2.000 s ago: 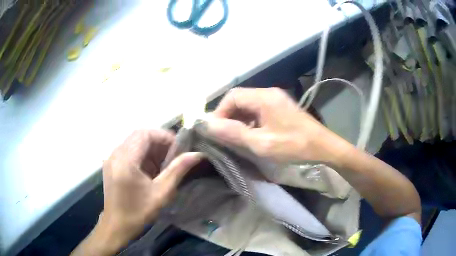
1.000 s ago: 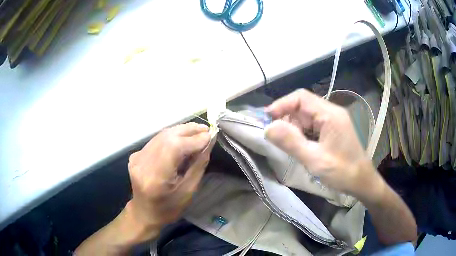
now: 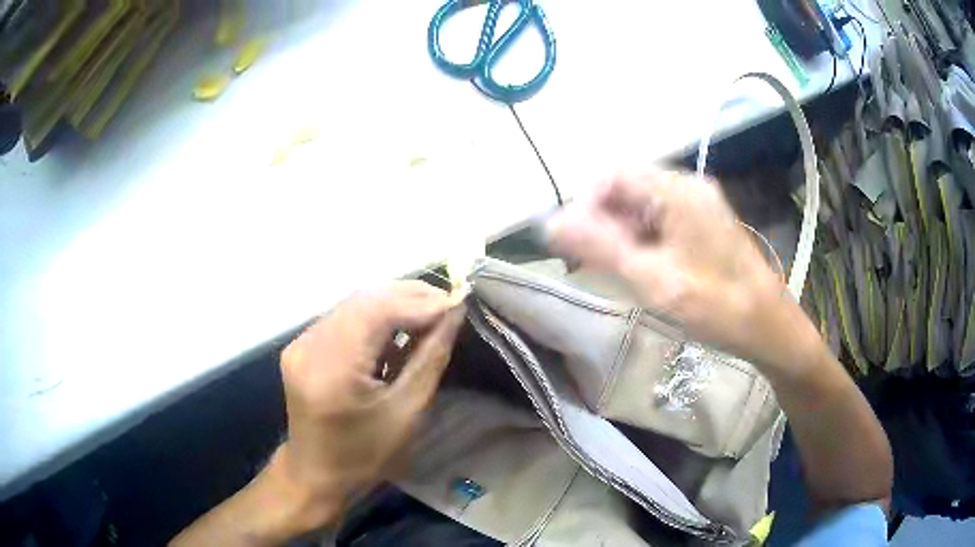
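My left hand [image 3: 364, 379] pinches the corner of a beige tote bag [image 3: 551, 310] at the table's front edge. A small yellow tip and pale strip [image 3: 462, 269] show at its fingertips. My right hand [image 3: 663, 251] is raised above the bag's right side, blurred; a vague greyish shape shows at its fingertips, and I cannot tell if it holds anything. The bag lies open, with a zipper [image 3: 535, 387] along the mouth, wrapped silvery hardware [image 3: 684, 379] on the upper panel and a small blue-green spot [image 3: 466, 490] on the lower panel.
Teal-handled scissors [image 3: 494, 48] lie on the white table [image 3: 214, 235], with a dark cord [image 3: 535, 147] running to its edge. Yellow offcuts [image 3: 212, 86] lie near layered pieces [image 3: 91, 64] at top left. More stacked pieces [image 3: 887, 235] are at right. A bag handle [image 3: 809, 182] arches up.
My right hand has left the corner where it was two seconds ago and moved up and right. My left hand now pinches the corner. More of the upper panel and hardware shows.
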